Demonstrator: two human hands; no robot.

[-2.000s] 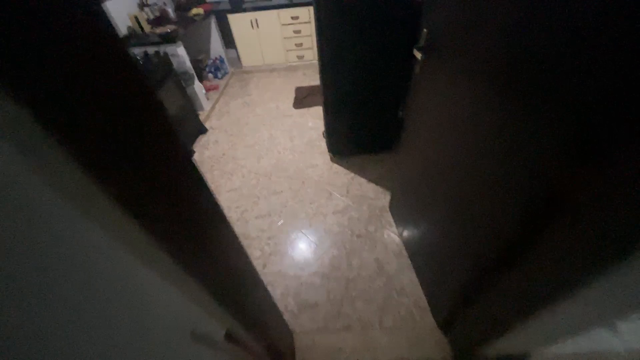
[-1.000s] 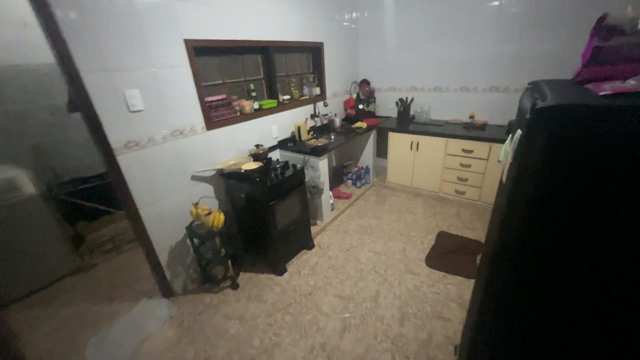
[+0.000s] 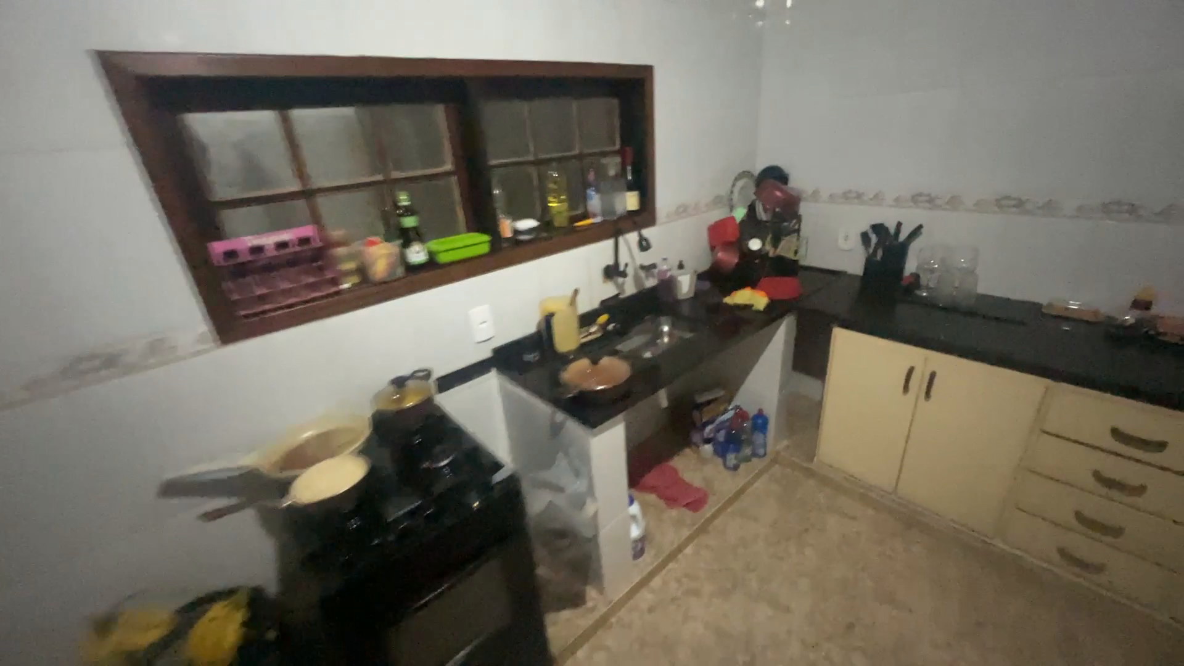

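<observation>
Neither my left hand nor my right hand shows in the head view. At the left, a black stove (image 3: 425,546) carries a light frying pan (image 3: 330,479), a wider pan (image 3: 310,446) behind it and a lidded pot (image 3: 403,394). A brown pan (image 3: 596,375) sits on the black countertop (image 3: 708,342) near the metal sink (image 3: 655,338). Past the sink lie a yellow cloth or sponge (image 3: 747,298) and a red item (image 3: 780,289), beside a loaded dish rack (image 3: 763,236). A black knife block (image 3: 886,266) and upturned glasses (image 3: 948,276) stand farther right.
Bottles and a green tray (image 3: 460,247) line the window ledge. Under the counter are a red cloth (image 3: 672,487), several bottles (image 3: 745,437) and a plastic bag (image 3: 558,518). Cream cabinets (image 3: 934,421) with drawers run along the right. Bananas (image 3: 217,629) lie low at the left.
The view has risen from the floor and doorway and come nearer to the stove and sink. The black refrigerator and brown mat, seen earlier, are out of view.
</observation>
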